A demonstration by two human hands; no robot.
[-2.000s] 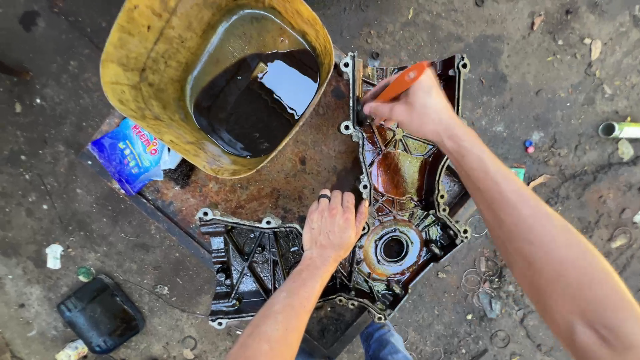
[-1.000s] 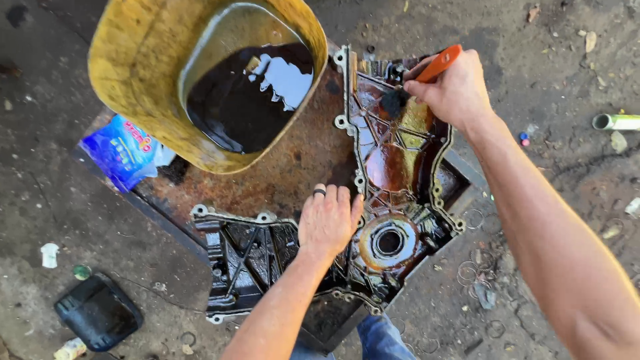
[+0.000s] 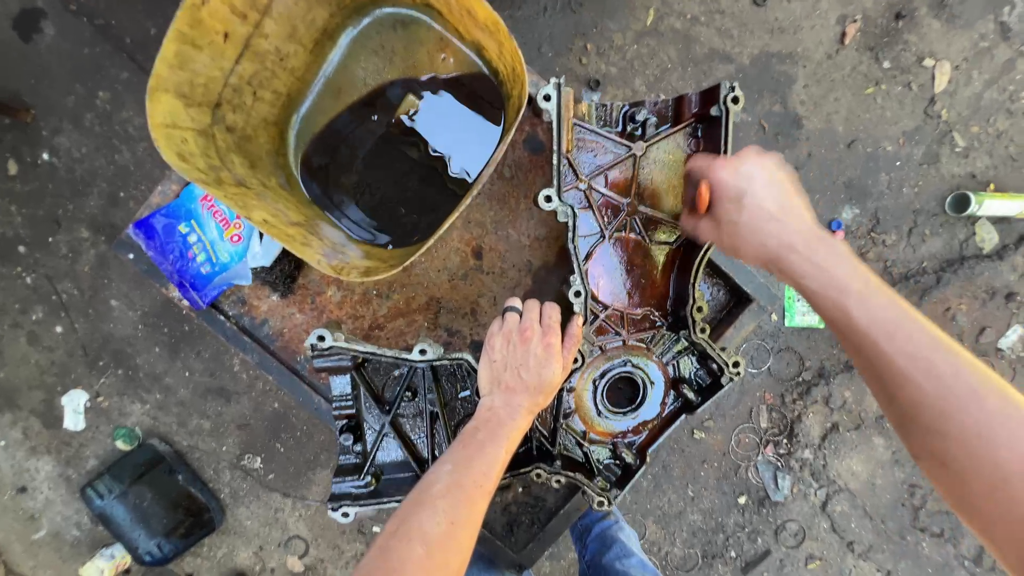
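An oily metal engine timing cover (image 3: 624, 272) lies with its ribbed inside up on a rusty metal table. My left hand (image 3: 528, 352), a dark ring on one finger, rests on the cover's inner edge between its two arms and holds nothing else. At the cover's upper right edge, my right hand (image 3: 744, 204) is closed around an orange-handled brush (image 3: 702, 197). The handle's end points up toward me, and my hand hides the bristles. Dark, wet fluid coats the ribs, and the round hole (image 3: 623, 393) sits in the lower part of the cover.
A yellow plastic container (image 3: 224, 120) with dark liquid stands at the table's upper left. Beside it lies a blue plastic packet (image 3: 196, 244). The rusty tabletop (image 3: 384, 308) shows between container and cover. On the ground are a black plastic container (image 3: 152, 502), metal rings (image 3: 746, 440) and a tube (image 3: 984, 204).
My right hand has moved down the cover's right side with the brush, whose handle now points toward me instead of sideways. My left hand stays on the cover's inner edge.
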